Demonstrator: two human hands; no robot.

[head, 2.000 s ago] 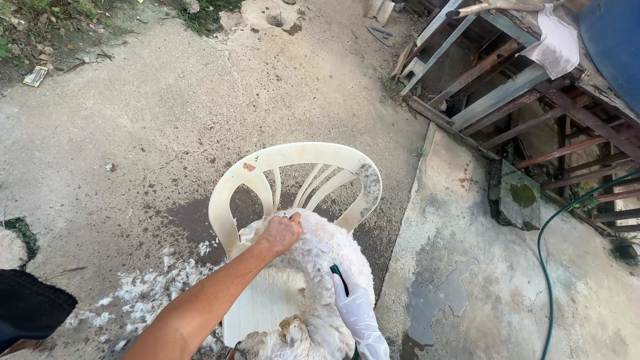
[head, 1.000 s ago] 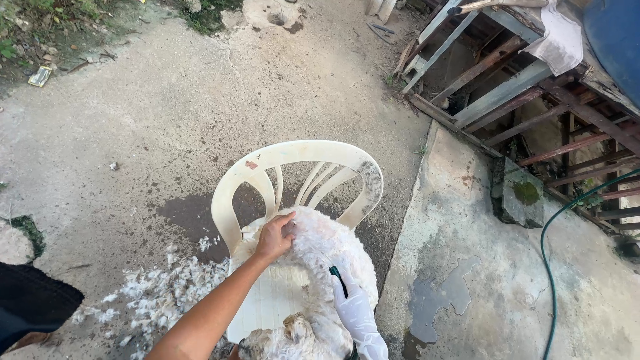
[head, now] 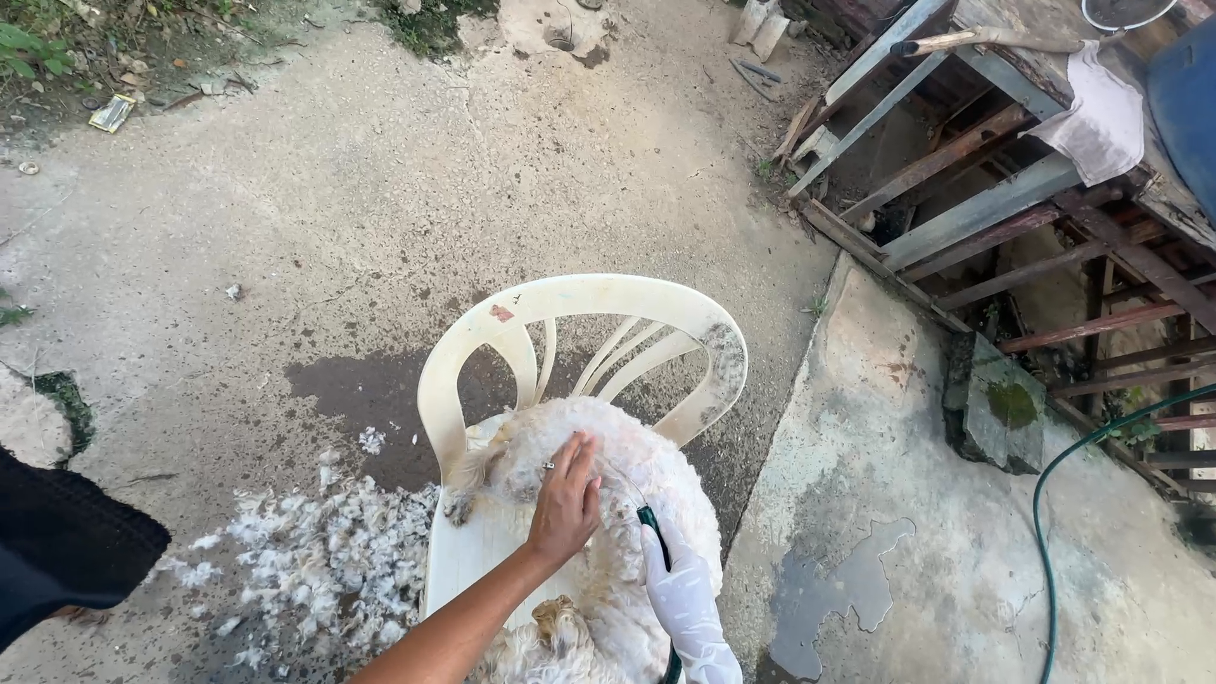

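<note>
A white, curly-coated animal, apparently a dog (head: pixel 665 465), is on the seat of a cream plastic chair (head: pixel 589 290), its coat cut short on the back. My bare left hand (head: pixel 567 494), with a ring on one finger, rests with extended fingers on its back. My right hand (head: pixel 679 579), in a white glove, is closed around a dark green-handled tool (head: pixel 651 522) at the animal's right side in view. A thin metal part seems to reach from the tool into the coat; its exact kind is unclear. Longer, tan-tinged hair (head: pixel 560 622) shows at the bottom edge.
Cut white fur (head: pixel 323 560) lies on the concrete left of the chair. A green hose (head: pixel 1045 532) runs along the right side, near a stone block (head: pixel 997 404). A wooden and metal structure (head: pixel 1007 209) with a cloth (head: pixel 1097 119) stands at upper right. Dark fabric (head: pixel 66 541) shows at left.
My left hand has gone from gripping at the animal's upper edge to lying flatter on its back, slightly right and lower. A furry leg or tail now shows at the seat's left. My right hand stays about where it was.
</note>
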